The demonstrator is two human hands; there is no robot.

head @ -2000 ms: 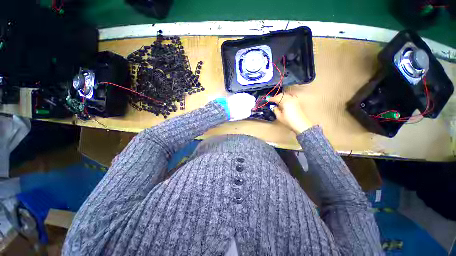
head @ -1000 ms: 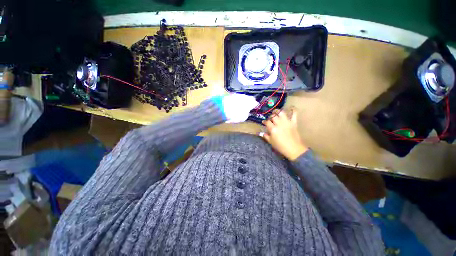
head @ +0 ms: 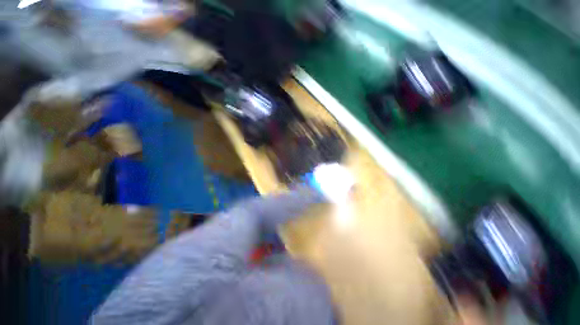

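The whole view is blurred by motion. My left hand, in a white glove with a light blue cuff, is over the tan bench at the near end of the dark pile of small black parts. Its fingers are smeared, so I cannot tell whether it holds anything. An open black speaker unit with a silver driver is at the lower right. A blurred skin-coloured patch at its near edge appears to be my right hand, cut off by the bottom edge. Its grip cannot be seen.
Another unit is on the bench beyond the pile. A black unit lies on the green conveyor, behind a white edge. Blue floor, cardboard and a blurred person's arm are at the left.
The view has swung left and blurred. My left hand has left the small housing and moved beside the pile. The open unit now appears at the lower right, with my right hand mostly out of the picture.
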